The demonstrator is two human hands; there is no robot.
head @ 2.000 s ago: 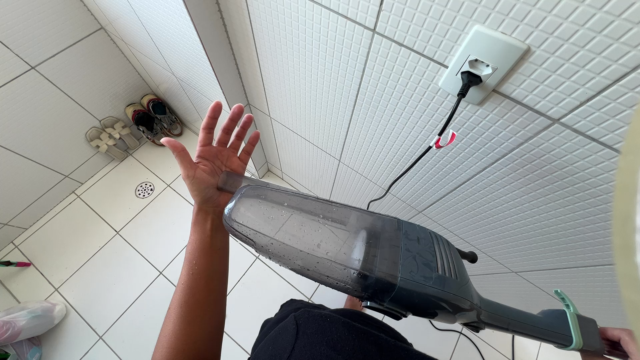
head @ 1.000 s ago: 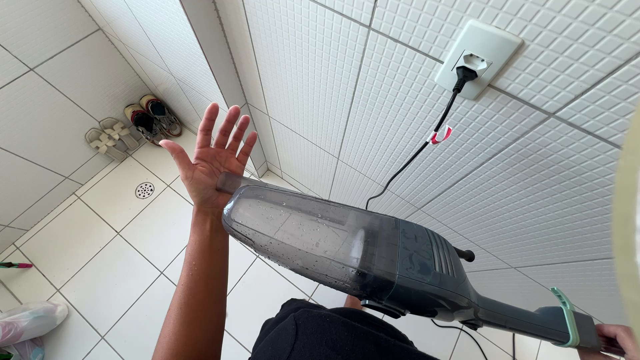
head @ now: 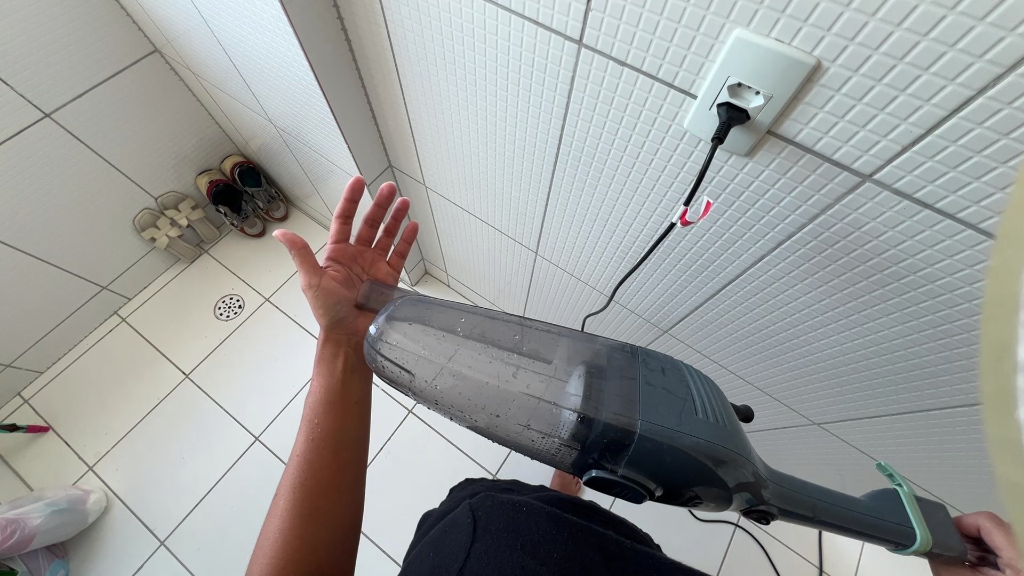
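A dark grey handheld vacuum cleaner (head: 696, 416) lies across the view, its clear dust container (head: 488, 376) dotted with water drops. My left hand (head: 348, 276) is spread palm up, with the vacuum's short clear nozzle (head: 380, 296) against the palm and the fingers not wrapped round it. At the lower right edge my right hand (head: 988, 540) grips the far end of the vacuum's tube, partly out of view. Near that hand a mint green clip (head: 912, 508) is fitted round the tube.
A black power cord (head: 652, 248) hangs from a wall outlet (head: 776, 68) on the textured tile wall. Sneakers (head: 240, 196) and sandals (head: 178, 224) stand by the far wall, near a round floor drain (head: 229, 307). A plastic bag (head: 52, 520) lies at lower left.
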